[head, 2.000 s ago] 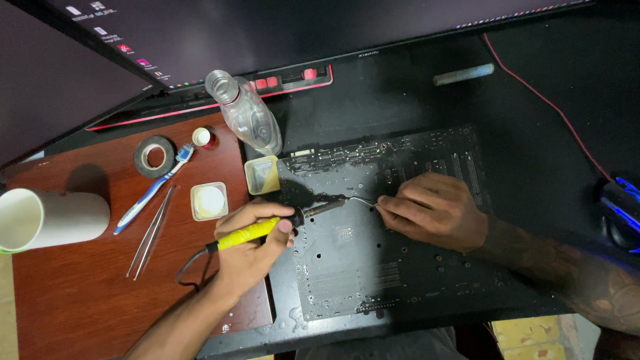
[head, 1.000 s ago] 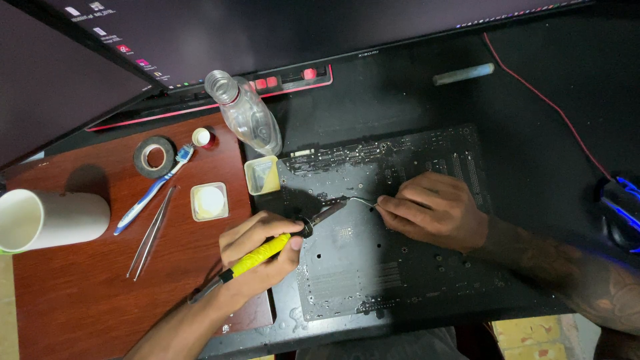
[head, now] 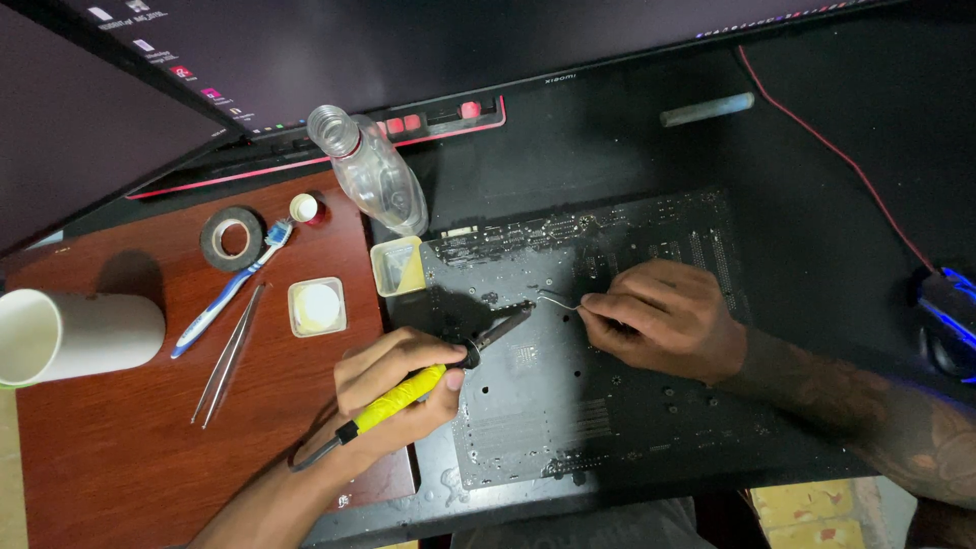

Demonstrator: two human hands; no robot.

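My left hand (head: 404, 381) is closed around the yellow-wrapped handle of a soldering iron (head: 400, 398). The iron's dark tip points up and right and is at a row of joints on a black motherboard (head: 518, 404), which lies with its solder side up. A short, bent piece of solder wire (head: 560, 301) is pinched between the thumb and finger of my right hand (head: 667, 320). The wire's free end is close to the iron's tip; whether they touch, I cannot tell. Part of the board is hidden under my right hand.
On the brown wooden board (head: 114, 465) lie tweezers (head: 229, 354), a toothbrush (head: 229, 293), black tape (head: 231, 239), a small cap (head: 303, 207), a square container (head: 317, 306) and a white mug (head: 84, 335). A plastic bottle (head: 381, 183) stands behind another small container (head: 399, 267). Monitors are at the back.
My left hand has shifted a little with the soldering iron, and the iron's handle has tilted more steeply. My right hand, with the wire, has stayed nearly still.
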